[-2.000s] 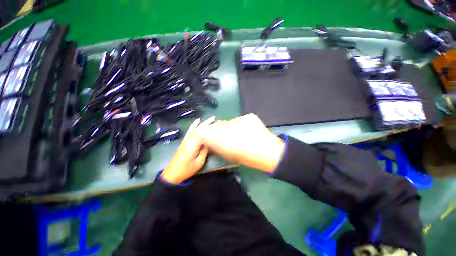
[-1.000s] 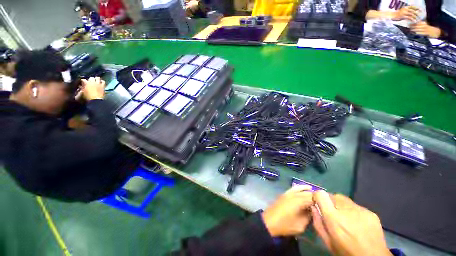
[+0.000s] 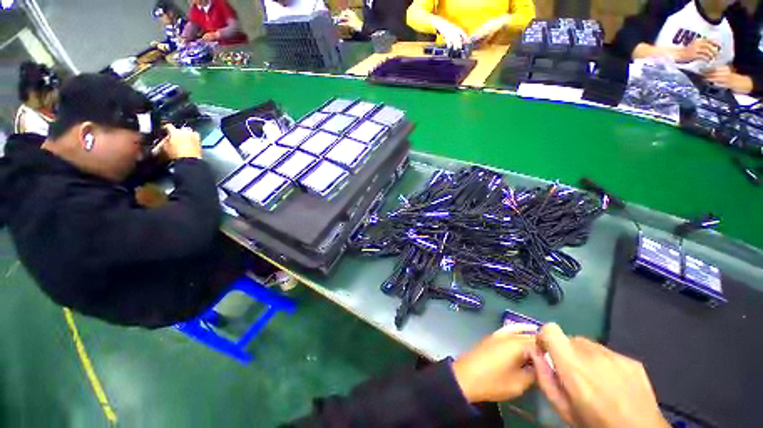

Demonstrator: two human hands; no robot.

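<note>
My left hand (image 3: 495, 364) holds a small electronic module (image 3: 522, 319) at the table's near edge; only the module's dark and pale far end shows past the fingers. My right hand (image 3: 596, 378) is closed against it, fingertips touching the left hand. Whether it grips a tool or the module is hidden by the fist. A heap of black cable bundles (image 3: 485, 230) lies just beyond my hands. Two label-up modules (image 3: 679, 267) lie on the dark foam mat (image 3: 661, 334) at the right, with a black cable behind them.
Stacked foam sheets (image 3: 289, 226) with rows of modules (image 3: 322, 176) on top stand left of the cables. A person in black (image 3: 117, 226) sits at the left near a blue stool (image 3: 243, 322). A green strip (image 3: 494, 125) runs behind, with other people beyond it.
The view has swung left from the mat, then settled slightly. My hands were together without a visible module two seconds ago; a module's end now shows between them.
</note>
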